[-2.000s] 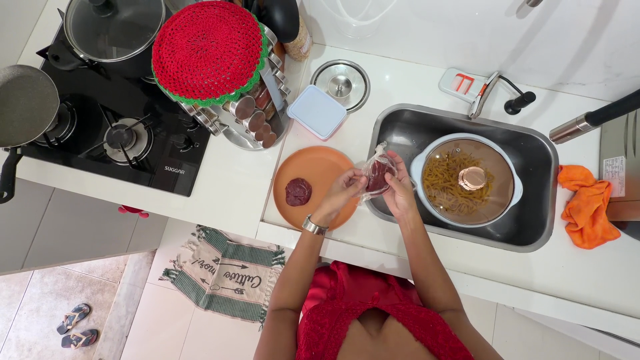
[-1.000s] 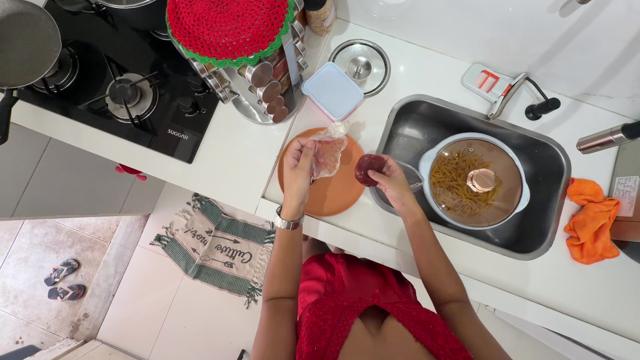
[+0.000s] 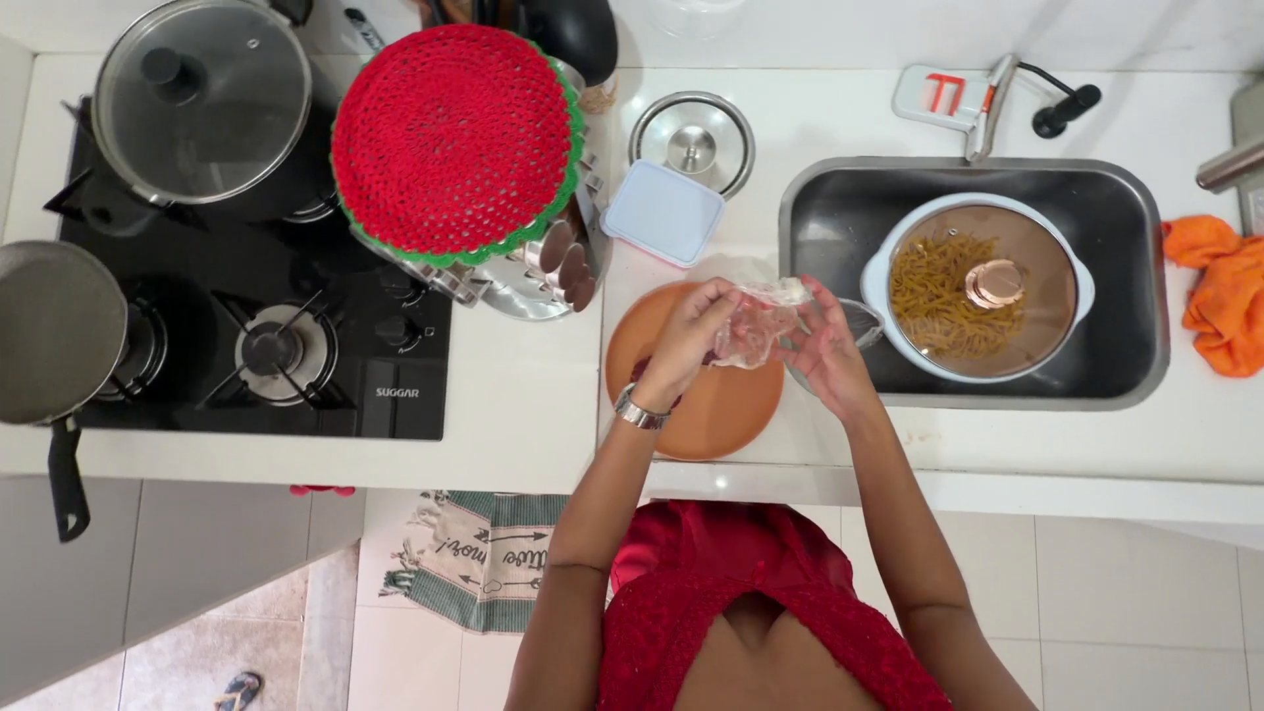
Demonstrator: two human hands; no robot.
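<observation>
My left hand point(image 3: 696, 331) grips one side of a crumpled clear plastic bag point(image 3: 755, 331) with reddish smears. The thumb and fingers of my right hand point(image 3: 829, 346) are at the bag's upper right edge. Both hands are over the right part of an orange plate point(image 3: 726, 415). Dark red meat point(image 3: 642, 369) on the plate is mostly hidden behind my left hand and wrist. Right of my right hand, a strainer point(image 3: 857, 324) with fine mesh lies partly over the sink's edge.
A lidded pot of pasta point(image 3: 948, 296) stands in the steel sink point(image 3: 1126, 365). Behind the plate are a light blue plastic lid point(image 3: 664, 212) and a round metal lid point(image 3: 691, 146). A gas cooktop point(image 3: 395, 395) with pans is at left; an orange cloth point(image 3: 1224, 296) lies at right.
One second ago my right hand held a dark red piece of meat apart from the bag; now that hand is at the bag and the piece is no longer in it. The view has shifted.
</observation>
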